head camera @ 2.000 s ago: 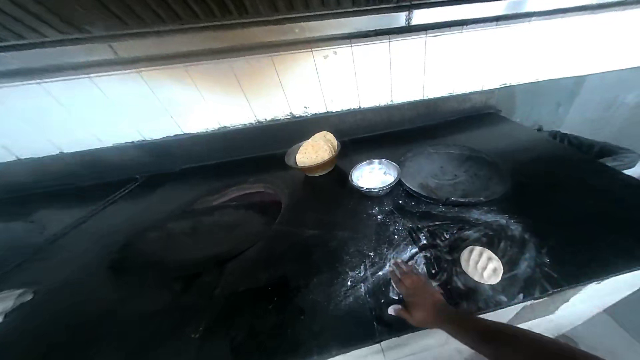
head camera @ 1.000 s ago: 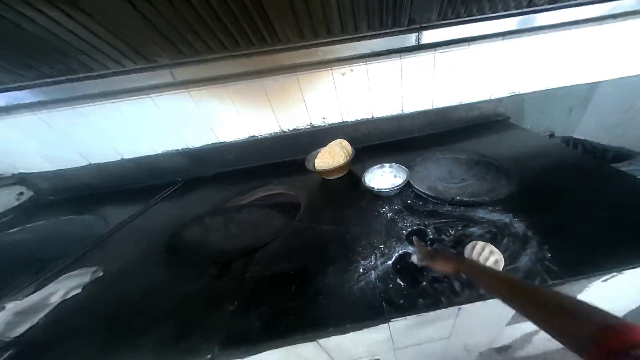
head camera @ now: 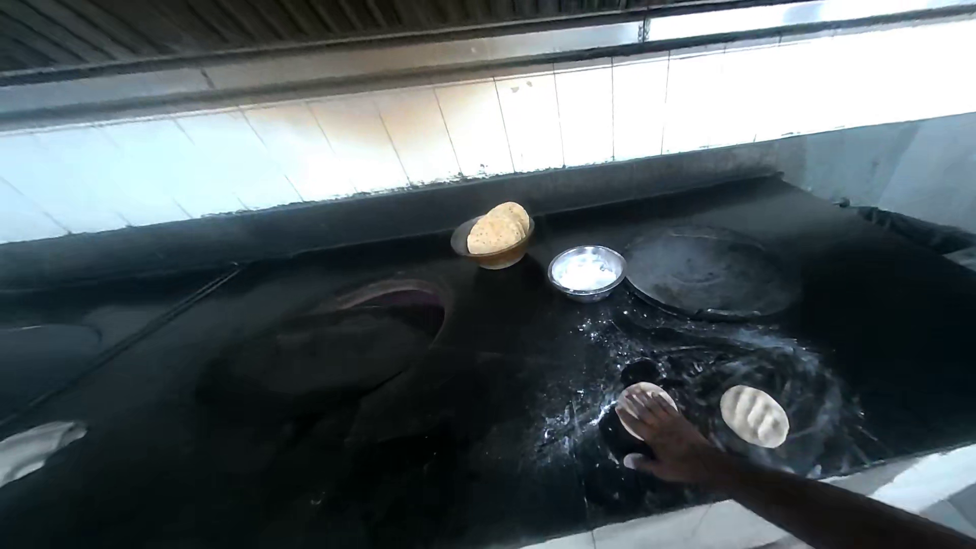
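My right hand (head camera: 667,442) lies with spread fingers on a small flattened round of dough (head camera: 646,410) on the floured black counter. Just right of it sits a second dough round (head camera: 754,416) with finger dents across it. Beyond the hand stands a metal bowl of white flour (head camera: 585,272). Further back and left, a brown bowl (head camera: 499,260) holds round, golden, speckled flatbreads (head camera: 499,228). My left hand is outside the view.
A round dark griddle or lid (head camera: 709,271) lies right of the flour bowl. A partly covered round opening (head camera: 396,301) is in the counter at centre left. White cloth (head camera: 38,450) lies at the far left. A tiled wall (head camera: 457,130) runs behind.
My right hand now rests on a dough round, which shows beneath the fingers. One second ago the hand was at that spot with fingers drawn together; two seconds ago it was spread on the counter.
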